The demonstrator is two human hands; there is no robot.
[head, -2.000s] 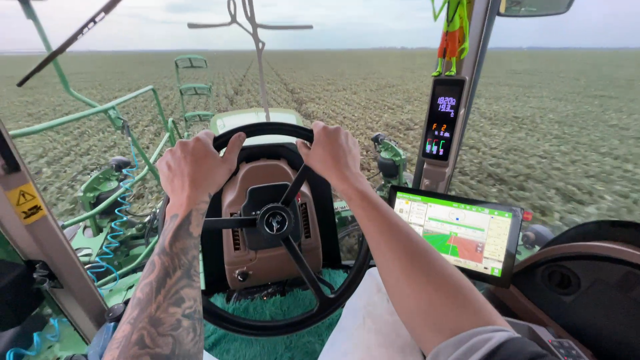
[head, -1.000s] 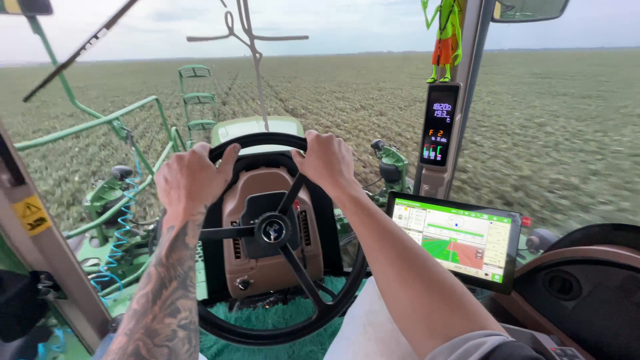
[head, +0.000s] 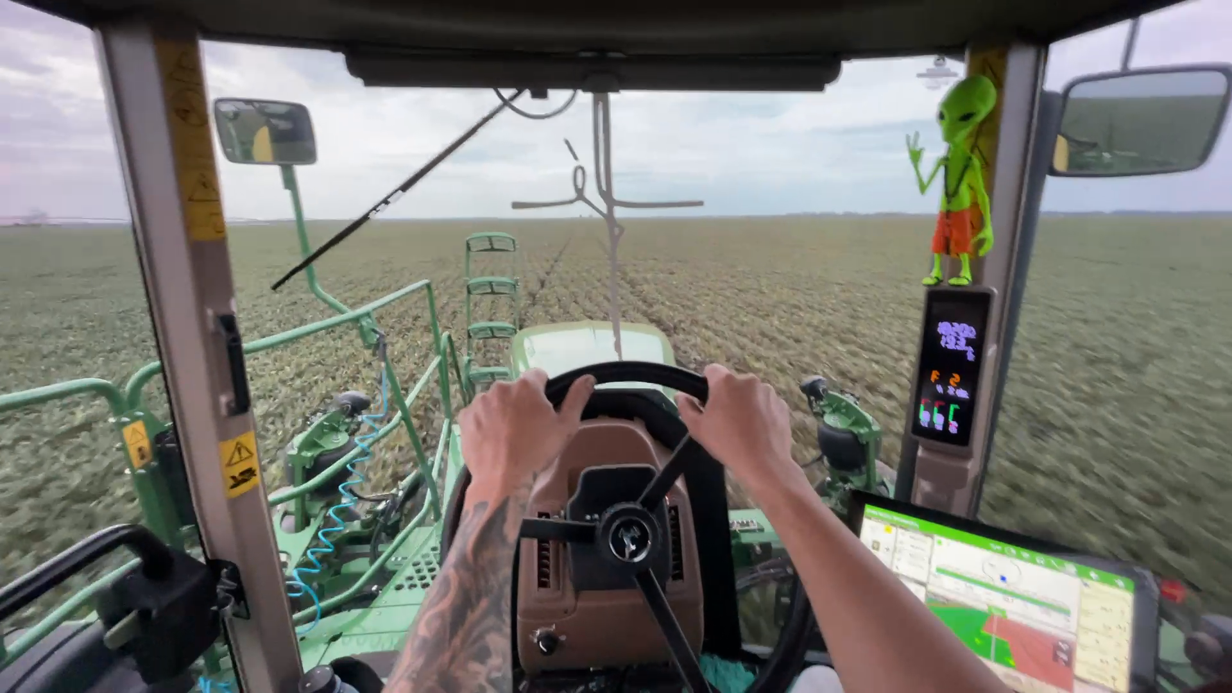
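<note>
A black steering wheel with a round hub stands in front of me, over a brown steering column. My left hand grips the rim at its upper left, the thumb lying along it. At the upper right of the rim my right hand is closed around it. Both forearms reach up from the bottom of the view and partly cover the wheel's sides. Beyond the wheel lies the green tractor hood, with crop rows ahead.
A lit touchscreen monitor is at lower right, below a narrow pillar display and a green alien figure. Green handrails and a coiled blue hose show at left. Mirrors flank the windshield.
The view has tilted up, bringing the roof edge and mirrors into sight. Both hands remain on the upper rim of the steering wheel.
</note>
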